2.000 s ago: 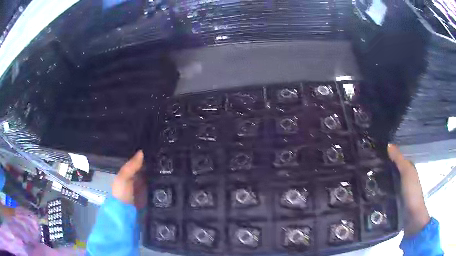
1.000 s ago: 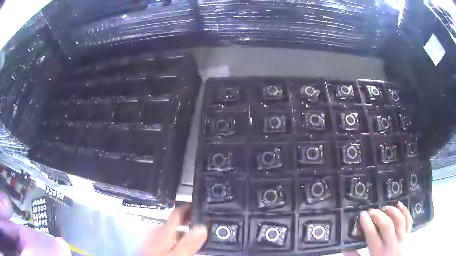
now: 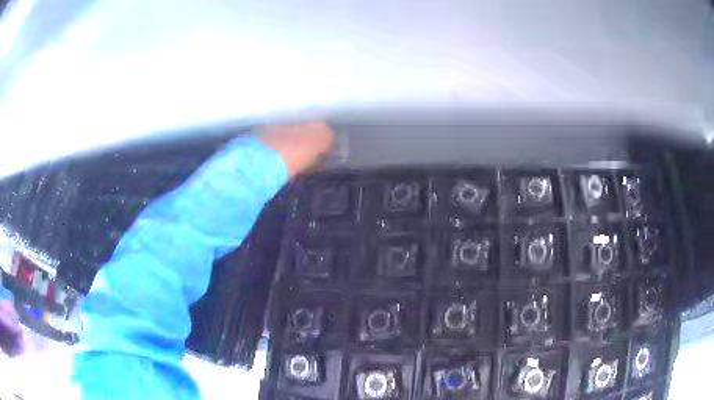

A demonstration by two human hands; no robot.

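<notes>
A black blister tray (image 3: 485, 285) fills the lower middle and right. Its pockets hold small dark square modules with round ring centres, such as this module (image 3: 536, 250). The tray's near edge is cut off by the bottom of the picture. My left hand (image 3: 301, 147), in a blue sleeve, reaches up from the lower left to the tray's far left corner. The hand is blurred and its fingertips are unclear, so I cannot tell whether it grips anything. My right hand is out of the picture.
A blurred pale surface (image 3: 235, 70) spans the top. A grey strip (image 3: 485, 144) lies behind the tray. Dark tray stacks (image 3: 86, 195) stand at the left, partly behind my sleeve. Small red and white items (image 3: 35, 273) and a pinkish patch of cloth show at the far left.
My left hand has left the tray's near left corner and moved to its far left corner. My right hand has gone out of view. A pale surface now covers the top of the view.
</notes>
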